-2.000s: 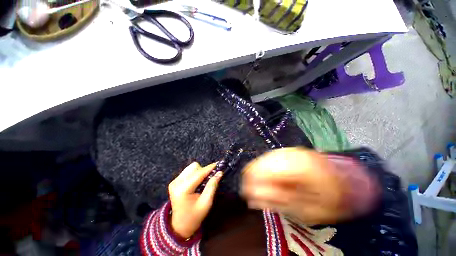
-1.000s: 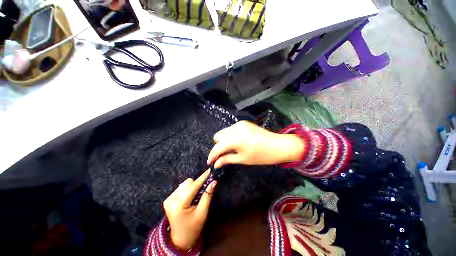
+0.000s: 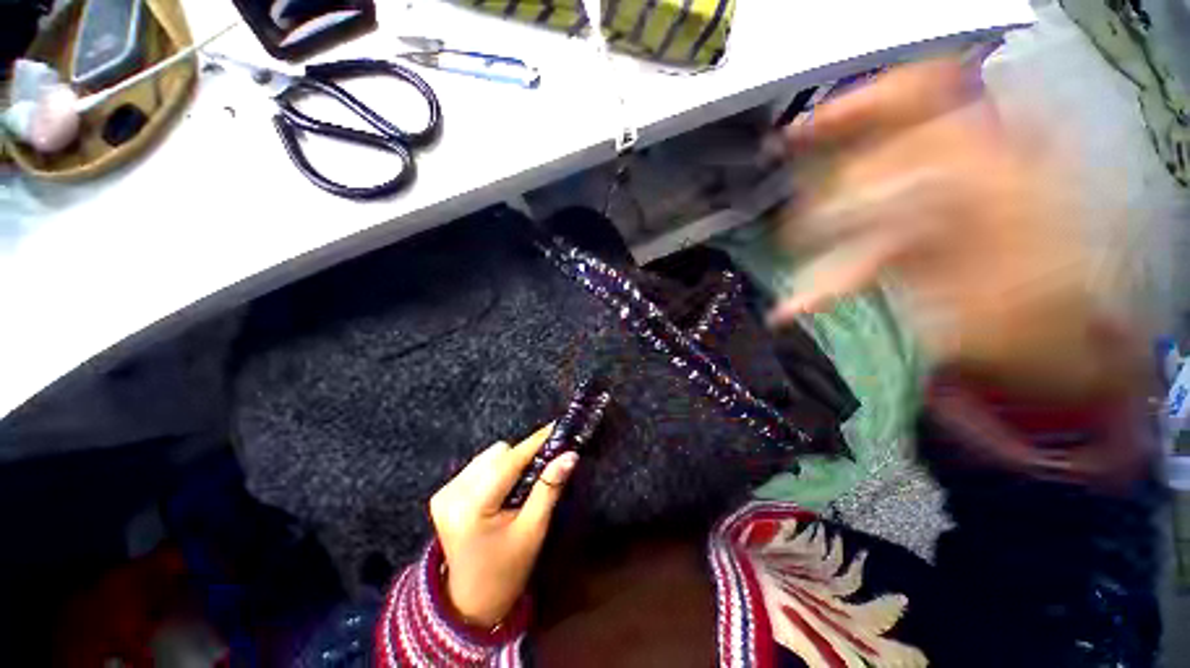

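Note:
A charcoal-black fuzzy garment (image 3: 392,379) lies on the lap below the table edge. Dark beaded trim (image 3: 666,339) with silvery glints runs diagonally across it. My left hand (image 3: 496,522) pinches a folded, trimmed edge of the garment between thumb and fingers. My right hand (image 3: 927,222) is raised at the upper right, away from the garment, and strongly blurred. I cannot tell whether it holds a needle; no thread is clearly visible.
On the white table (image 3: 522,144) lie black-handled scissors (image 3: 352,131), a light blue slim tool (image 3: 476,65), a phone (image 3: 307,20) and a woven basket (image 3: 144,118). A yellow-green striped bundle (image 3: 666,33) sits at the back. Green cloth (image 3: 881,379) hangs right of the garment.
My right hand has moved from beside my left hand at the garment out to the upper right. My left hand still pinches the edge, and more trim now shows.

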